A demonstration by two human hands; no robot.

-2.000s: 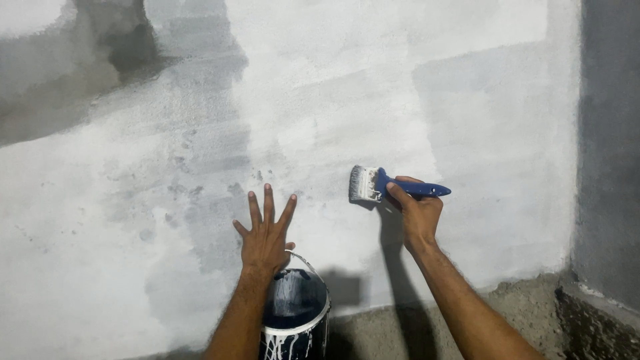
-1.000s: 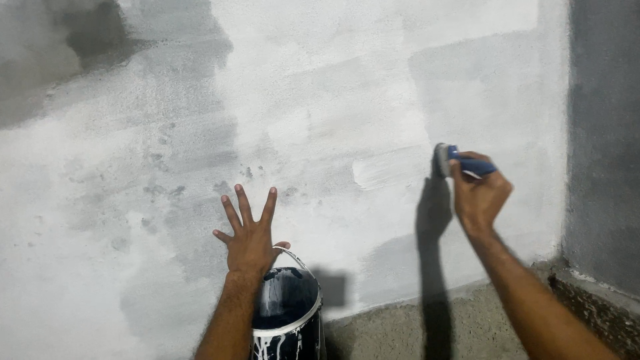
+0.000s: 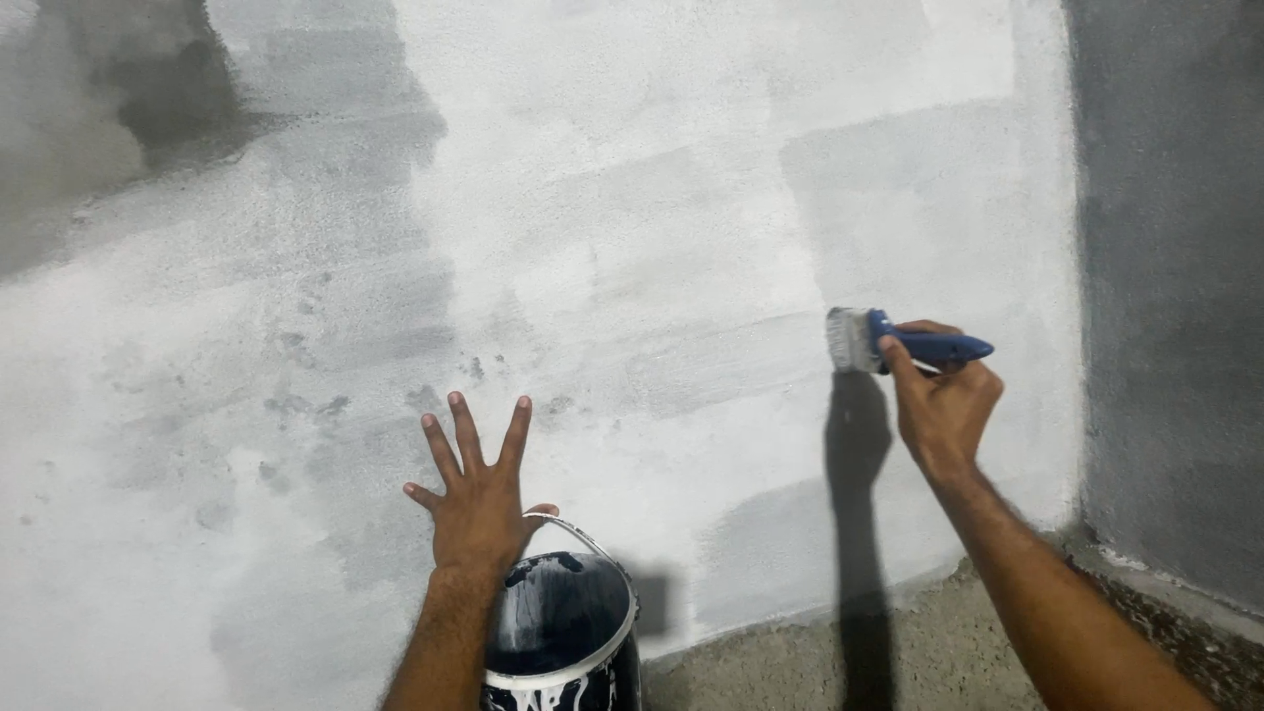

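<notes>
My right hand [image 3: 938,395] grips a paintbrush [image 3: 928,344] by its blue handle, its bristles coated in white paint and pointing left at the wall. White and pale grey paint covers most of the wall [image 3: 632,237]. My left hand [image 3: 478,494] is spread flat against the wall, fingers up, with the wire handle of a dark paint bucket [image 3: 568,612] hooked at its thumb. White drips streak the bucket's rim and outside. How much paint the bucket holds cannot be told.
At the upper left is a bare grey-brown patch of wall [image 3: 178,89]. A dark grey wall [image 3: 1170,257] meets the white one at a corner on the right. Rough concrete [image 3: 750,676] runs along the bottom, with a ledge [image 3: 1175,602] at the lower right.
My right hand has moved the brush to the right along the wall since two seconds ago. My left hand stays spread on the wall with the bucket hanging from it.
</notes>
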